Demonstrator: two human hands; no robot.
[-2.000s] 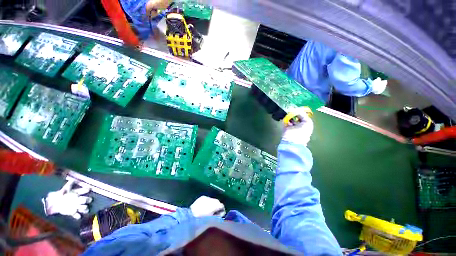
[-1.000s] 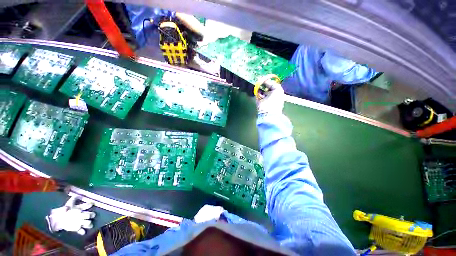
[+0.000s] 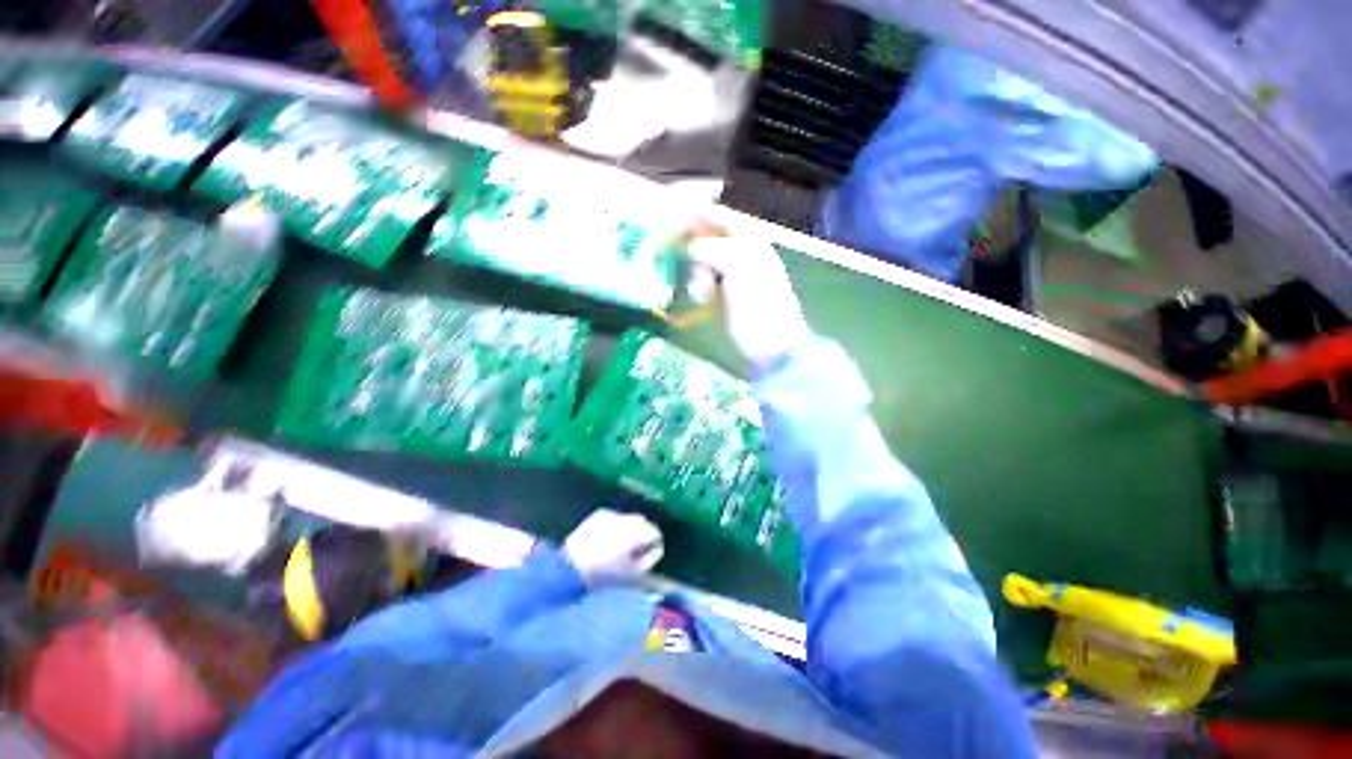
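Note:
Green circuit boards, solder side up, lie in two rows on the green belt. My right hand (image 3: 739,289), white-gloved with a yellow ring at its fingers, is at the right end of the far-row board (image 3: 549,223). Blur hides whether its fingers grip that board. My left hand (image 3: 611,546), also white-gloved, is curled at the belt's near edge, with nothing visible in it. The nearest boards are the near-row middle board (image 3: 438,374) and the tilted board (image 3: 690,430) beside my right sleeve.
A yellow fan (image 3: 1142,645) is at the lower right. A white glove or gloved hand (image 3: 208,527) is at the lower left. Across the belt are a person's blue sleeve (image 3: 1023,126), a yellow-black item (image 3: 527,71) and a black fan (image 3: 1208,329). Orange-red posts stand along the belt.
The board my right hand held raised over the far belt edge has left my hand. That hand has come back and left to the far-row board. The whole view has shifted.

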